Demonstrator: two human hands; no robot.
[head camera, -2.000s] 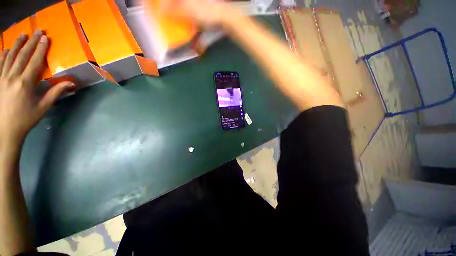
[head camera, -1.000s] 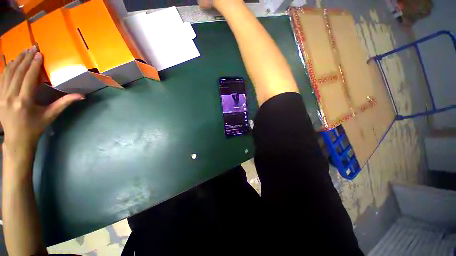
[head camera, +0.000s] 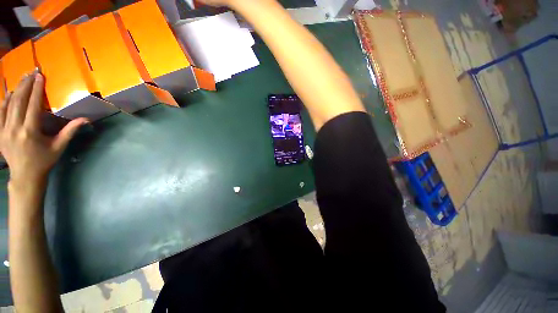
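Note:
Several orange product boxes (head camera: 153, 41) stand side by side in a row at the upper left, with white sides and orange closure flaps (head camera: 204, 79) sticking out at their near ends. A white lid panel (head camera: 221, 50) lies flat beyond the row's right end. My left hand (head camera: 30, 122) rests against the boxes at the row's left end, fingers and thumb spread; part of the fingertips' contact is unclear. My right hand (head camera: 211, 2) is mostly cut off by the top edge above the white panel, and what it touches is hidden.
A smartphone (head camera: 286, 129) with a lit screen lies on the dark green bench (head camera: 153, 177), beside a small white scrap (head camera: 309, 151). Another orange box (head camera: 67, 9) lies behind the row. Right of the bench are brown cartons (head camera: 422, 79), a blue crate (head camera: 431, 189) and a blue trolley handle (head camera: 529, 79).
The orange box blurred in my right hand two seconds ago no longer shows there. The row shows one more box than a second ago, and its right end sits farther right in view.

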